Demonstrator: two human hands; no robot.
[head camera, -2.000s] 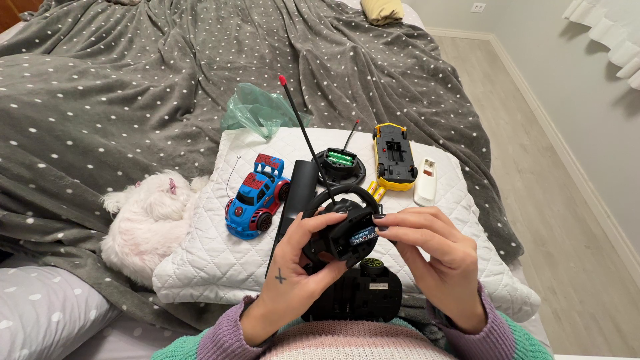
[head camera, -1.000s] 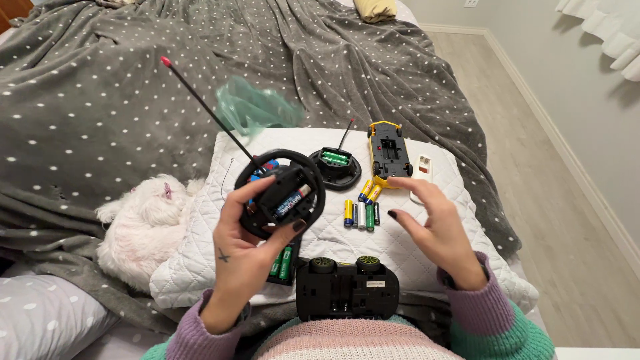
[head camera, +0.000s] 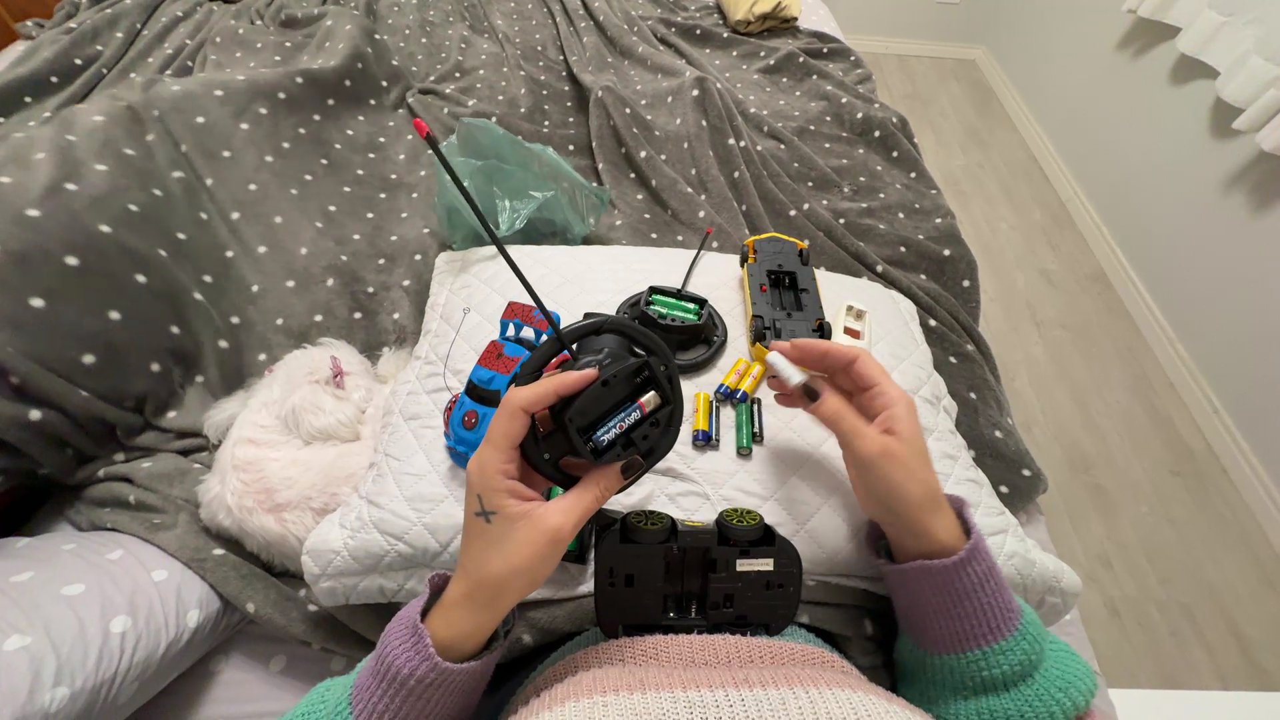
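Note:
My left hand (head camera: 535, 490) grips a black steering-wheel remote control (head camera: 605, 400) with a red-tipped antenna; its battery bay faces up and a Rayovac battery (head camera: 625, 422) lies in it. Between the fingertips of my right hand (head camera: 865, 430) is a white battery (head camera: 787, 369), above several loose batteries (head camera: 743, 428) on the white quilted pillow (head camera: 400, 520). Behind them sits a second wheel-shaped remote (head camera: 708, 335) with green batteries in its bay. A black toy car (head camera: 698, 570) lies upside down against my body, its underside showing. Part of a blue and red toy car (head camera: 485, 390) is hidden by the held remote.
An overturned yellow toy car (head camera: 783, 290) and a small white device (head camera: 853, 325) lie at the pillow's right. Behind the pillow is a green plastic bag (head camera: 515, 185) on the dotted grey blanket (head camera: 250, 150). A fluffy white dog (head camera: 290, 450) lies at the left.
My right hand has gone from the held remote to above the loose batteries, where it now pinches a white battery. The remote in my left hand shows its battery bay with one battery in it.

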